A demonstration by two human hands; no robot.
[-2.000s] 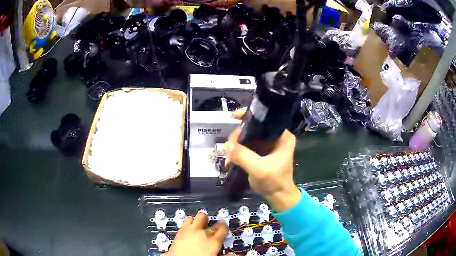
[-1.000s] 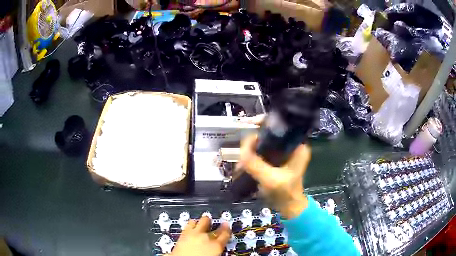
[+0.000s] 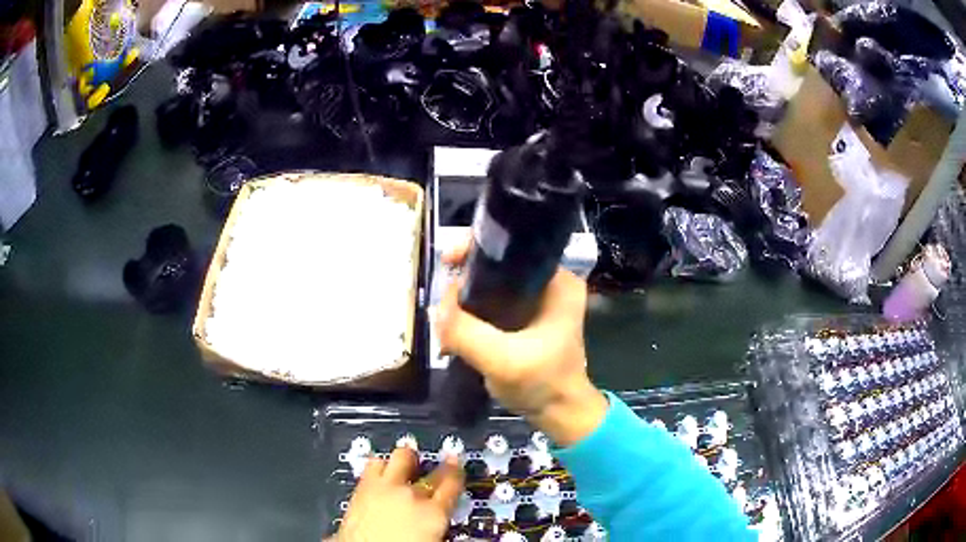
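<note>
My right hand (image 3: 530, 344) is closed around the black electric screwdriver (image 3: 519, 233), whose lower end points down at the back edge of the clear blister tray (image 3: 339, 418). The tray holds rows of small white motor assemblies (image 3: 498, 450) with red and yellow lead wires between them. My left hand (image 3: 400, 503) rests over the tray's left part, fingertips at the back row; whether it grips a piece cannot be told. The screwdriver bit's tip cannot be made out. The white screw feeder (image 3: 463, 162) stands behind, largely hidden by the screwdriver and my right hand.
A tan parts box (image 3: 416, 265) filled with white stands left of the feeder. Filled clear trays (image 3: 884, 413) lie at right. Black housings (image 3: 350, 95) are heaped behind. A pink-white bottle (image 3: 917, 284), plastic bags and a carton are at right; a yellow fan (image 3: 104, 32) is at far left.
My right hand has moved the screwdriver left, from over the feeder's right side to its front and toward the tray's back row. My left hand stays at the tray, and the view has shifted slightly.
</note>
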